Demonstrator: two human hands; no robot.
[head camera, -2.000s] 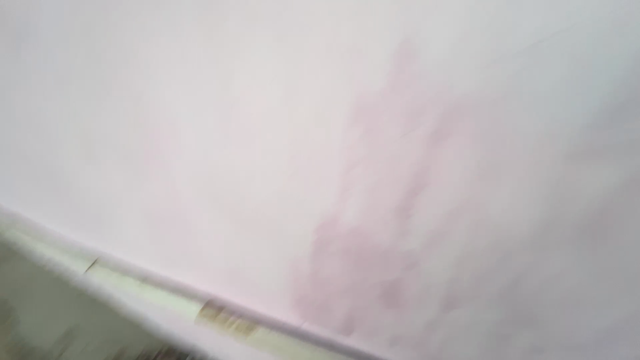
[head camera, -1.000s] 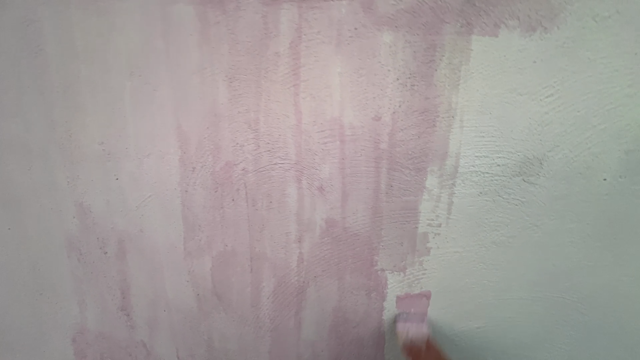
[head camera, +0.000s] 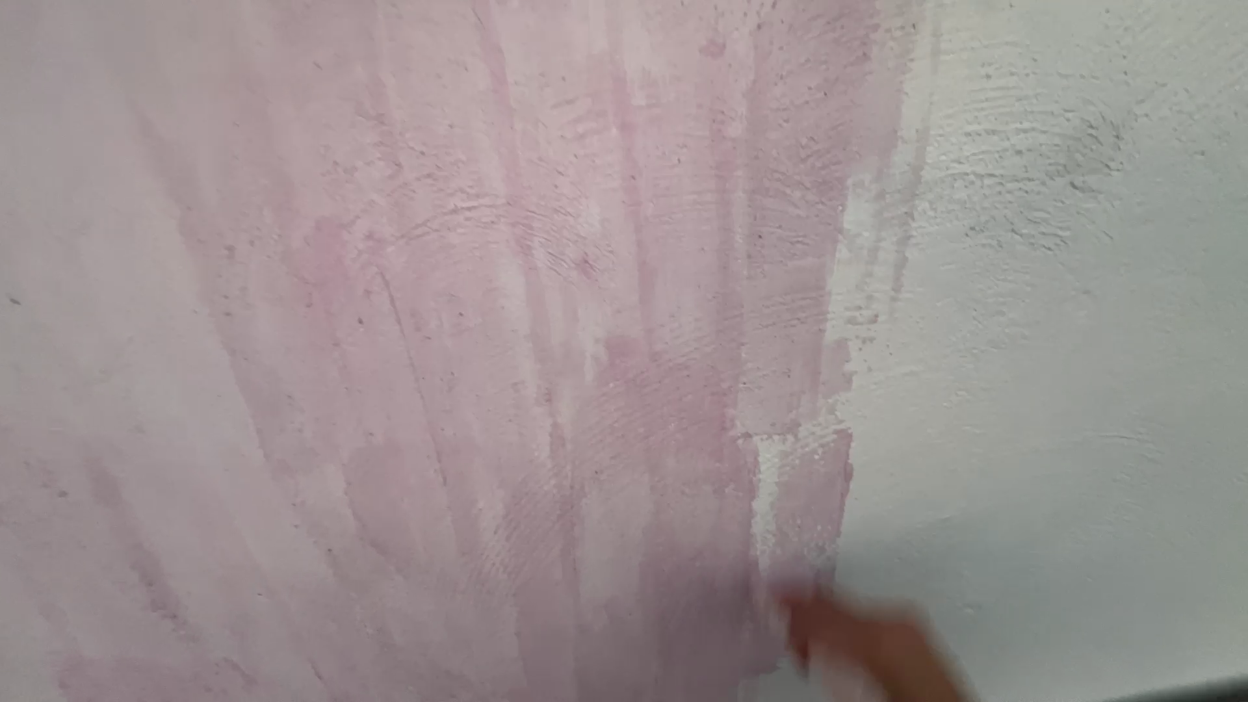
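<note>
A rough plaster wall fills the view, with streaky pink paint over its left and middle part and pale grey-white on the right. At the bottom, right of the middle, my right hand is blurred, its fingers closed around a paintbrush. The brush's pinkish head lies against the wall at the lower end of a fresh pink strip; its handle is hidden by the hand. A thin pale gap parts this strip from the wider pink area. My left hand is out of view.
A dark edge crosses the bottom right corner. Fine ridges and small bumps mark the wall's surface, mostly at the upper right and across the middle.
One second ago the brush was higher up against pale wall; it has moved down, and a pink strip now shows there. The view has shifted from a blurred wall with an edge two seconds ago.
</note>
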